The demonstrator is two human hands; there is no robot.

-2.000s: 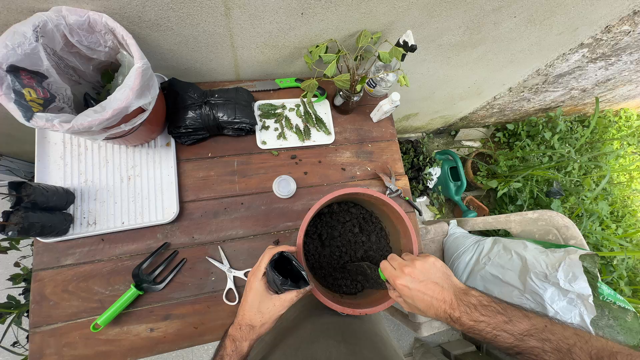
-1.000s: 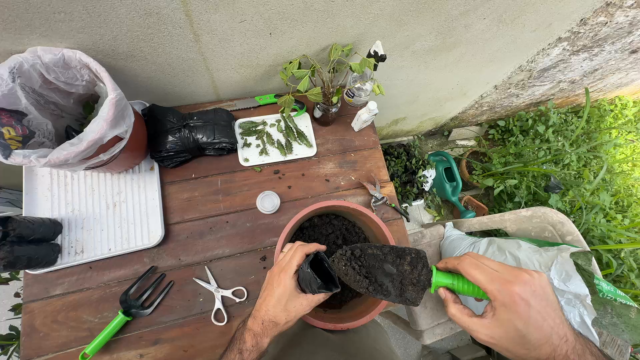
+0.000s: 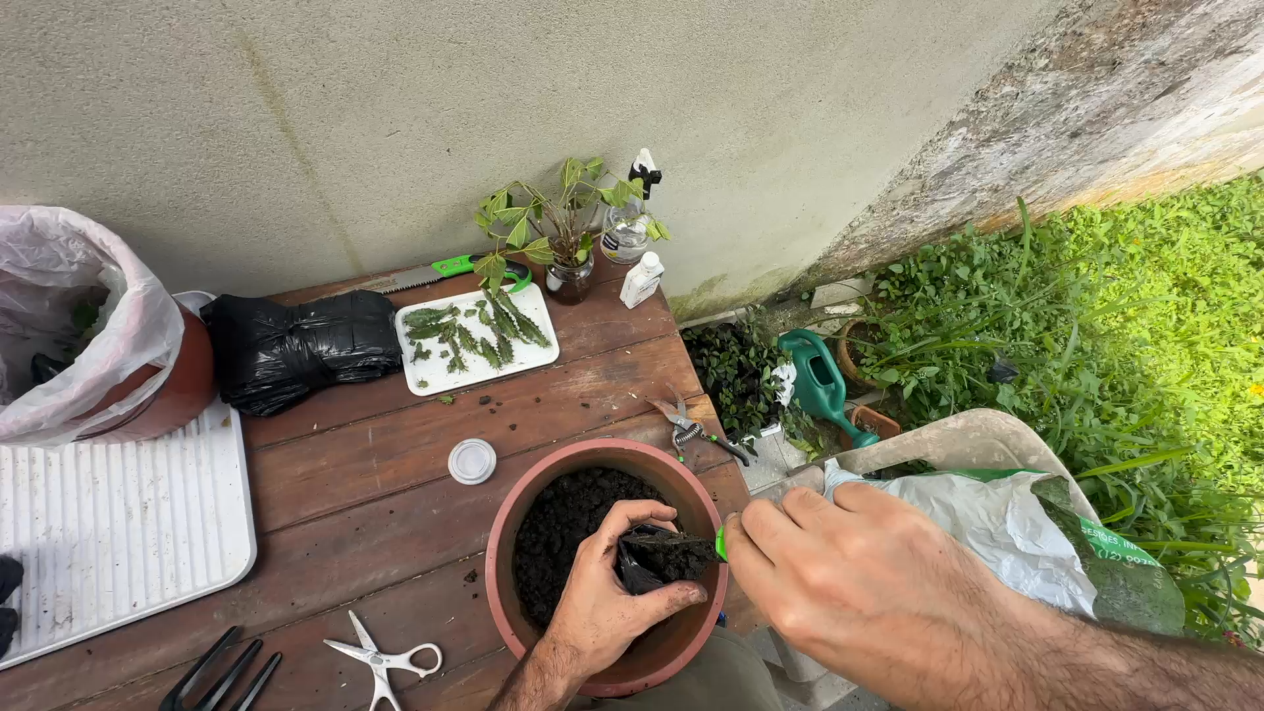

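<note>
My left hand (image 3: 617,588) holds a small black plastic seedling bag (image 3: 637,571) over a round terracotta-coloured pot (image 3: 504,583) of dark soil (image 3: 553,523). Gripped in my right hand (image 3: 829,563) is the green handle (image 3: 721,544) of a trowel, mostly hidden by the fingers. The soil-covered trowel blade (image 3: 681,555) lies at the bag's mouth, tilted into it. Pruning shears (image 3: 691,430) rest on the wooden table beyond the pot. White scissors (image 3: 383,662) and a black hand fork (image 3: 222,676) lie left of the pot, near a round white lid (image 3: 472,461).
A white tray of cuttings (image 3: 548,355), a folding saw (image 3: 425,276), a potted jar plant (image 3: 570,281), a white bottle (image 3: 643,280) and a black plastic bundle (image 3: 306,346) stand along the wall. A lined bucket (image 3: 178,385) sits on a ribbed tray (image 3: 232,494). A watering can (image 3: 815,380) is beyond the table.
The trowel came up from the pot loaded with soil, then moved left and tipped into the black bag. The bag stays in my left hand above the pot. The view has shifted upward.
</note>
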